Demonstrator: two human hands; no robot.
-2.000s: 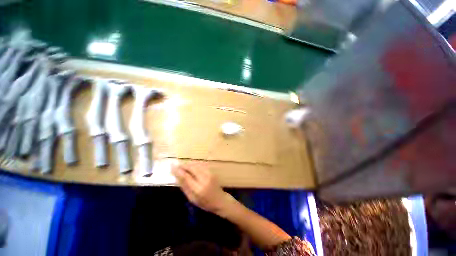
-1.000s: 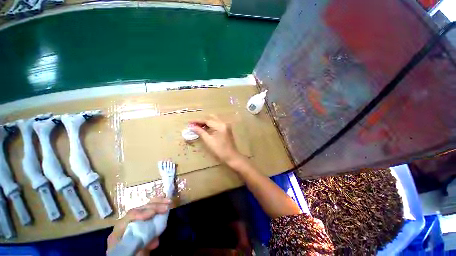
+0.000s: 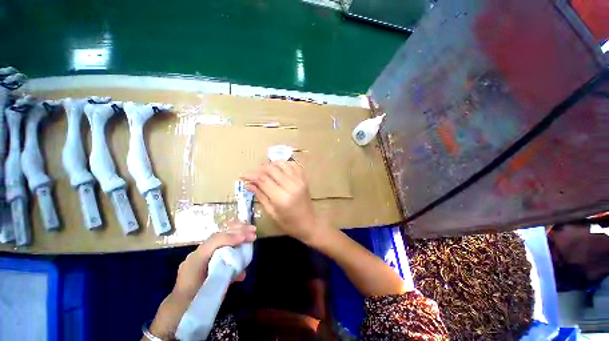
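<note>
My left hand is closed around the knobbed middle of a pale grey limb part. The limb's toed end points away from me over the cardboard work mat. My right hand is at the toed end, its fingertips together on or just beside the toes. Whether they pinch a small piece is too small to tell. A white glue dish sits just beyond my right hand, with a thin sliver at its side. A thin pale stick lies farther back on the cardboard.
Several grey limbs lie side by side at the left, with dark-tipped toes toward the green belt. A white glue bottle lies by the scuffed metal panel. A bin of brown bits is at lower right. A blue crate is at lower left.
My right hand has moved from the glue dish to the limb's toes. My left hand still holds the limb, which was not in hand two seconds ago. The view has shifted.
</note>
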